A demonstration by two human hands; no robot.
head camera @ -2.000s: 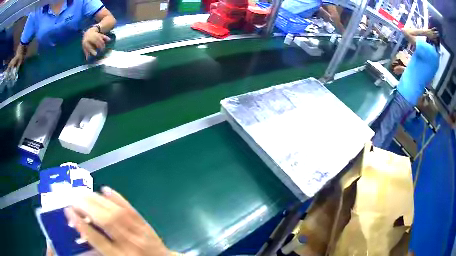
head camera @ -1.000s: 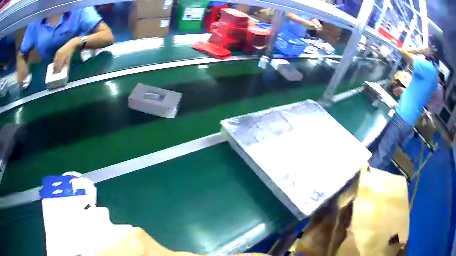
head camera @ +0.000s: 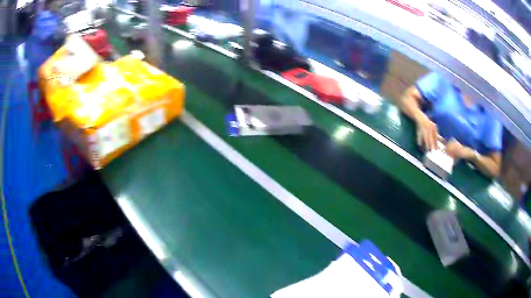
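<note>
The pile of flat cartons (head camera: 337, 280), white with a blue header end (head camera: 375, 266), lies at the bottom edge, right of centre, beside the pale dividing strip. The header shows small white cut-outs. Neither of my hands is in view. An erected retail box (head camera: 272, 120), grey-white with a blue end, lies on the far lane of the green belt. A pale grey tray with a recess (head camera: 448, 237) lies on the same lane at the right.
A yellow-wrapped carton (head camera: 116, 105) with white labels stands on the near lane at the left. A black bin (head camera: 93, 233) is on the blue floor below it. Across the belt, a person in blue holds a small white box (head camera: 438, 161). Red plastic trays (head camera: 314, 85) lie beyond.
The view has swung left, bringing in the yellow carton and black bin; the grey-white slab and brown paper are out of view. My hand, earlier over the carton pile, is out of the picture.
</note>
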